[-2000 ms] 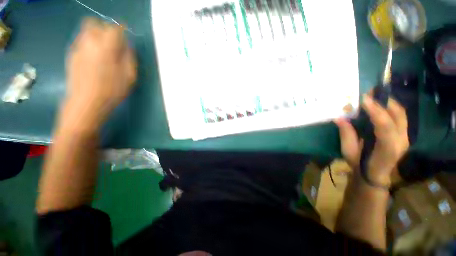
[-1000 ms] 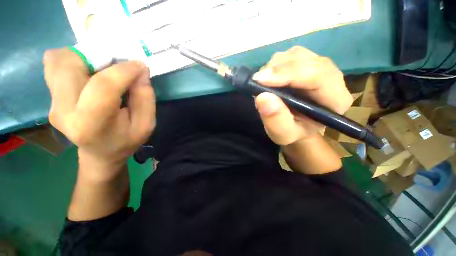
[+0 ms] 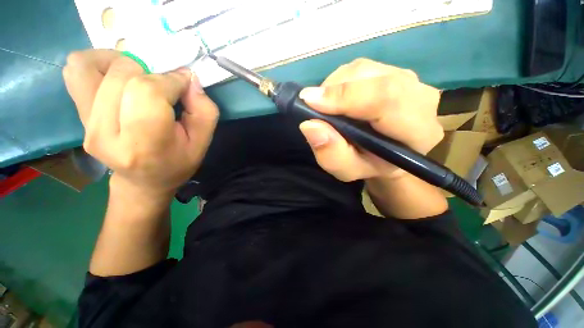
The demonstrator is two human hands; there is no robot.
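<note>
My right hand (image 3: 378,122) holds the black soldering iron (image 3: 384,144) like a pen. Its tip points up-left and meets the edge area of the white tray (image 3: 358,33) near the boards. My left hand (image 3: 144,122) is closed, with thumb and index finger pinching thin solder wire (image 3: 200,58) just left of the tip. A green band (image 3: 136,61) is around a finger of my left hand. The tray is overexposed, so board details are washed out. Whether the tip touches the wire or a joint is hard to tell.
A thin strand (image 3: 29,54) crosses the green mat (image 3: 38,96) left of my left hand. A flat black object (image 3: 548,32) lies on the mat at upper right. Open cardboard boxes (image 3: 535,170) are below the bench at right. A red item (image 3: 18,181) is at far left.
The iron, absent from my right hand two seconds ago, is held in it. Since one second ago its tip has shifted slightly left, and my left hand has moved slightly right in view.
</note>
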